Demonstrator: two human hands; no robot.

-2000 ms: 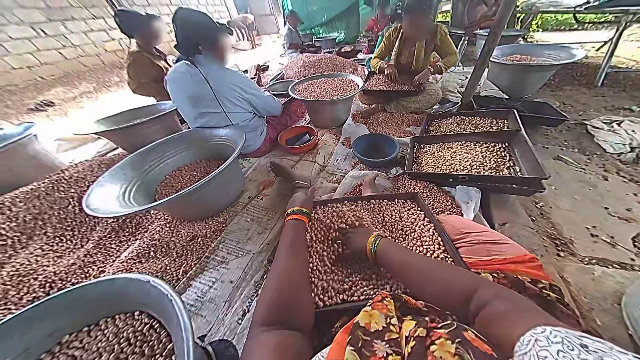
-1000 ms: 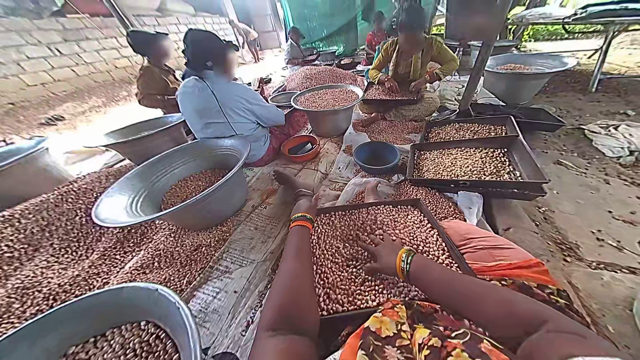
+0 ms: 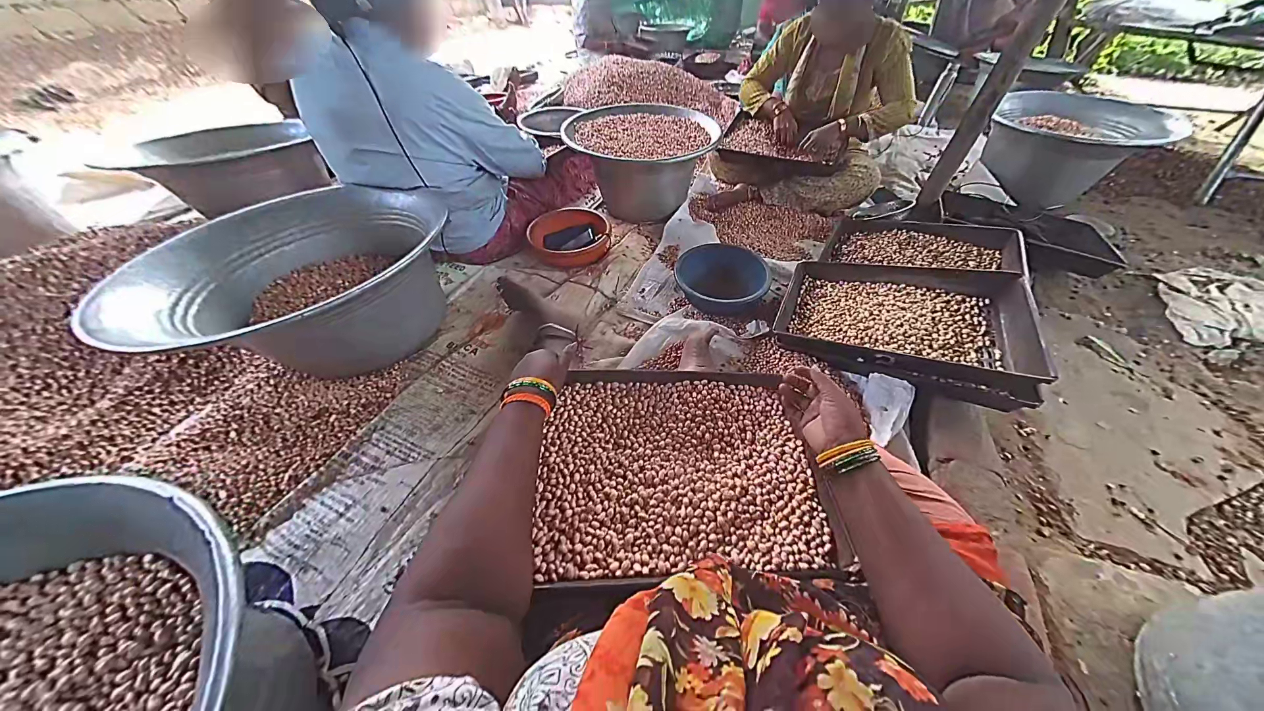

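A dark rectangular metal tray [image 3: 839, 533] rests on my lap, filled with pinkish-brown nuts or seeds [image 3: 671, 474]. At the tray's far left corner is my left hand [image 3: 553, 357], its fingers partly hidden; whether it grips the rim cannot be told. My right hand [image 3: 820, 405] is at the far right corner, fingers curled by the rim, palm partly showing. Beyond the tray stands a blue plastic bowl [image 3: 723, 278]. Two dark trays of paler nuts, a nearer one [image 3: 1022, 321] and a farther one [image 3: 1012, 242], lie to the right.
A wide aluminium basin [image 3: 395, 316] stands on the nut heap at left, another basin [image 3: 222, 592] at near left. An orange bowl [image 3: 568, 255] holds a dark object. A person in blue [image 3: 405, 128] sits at left; another in yellow [image 3: 839, 89] works over a tray ahead. A slanted pole [image 3: 987, 109] rises at right.
My right hand has moved from the nuts in the middle of the tray to its far right corner. The nuts look more evenly spread. The view has tipped downward.
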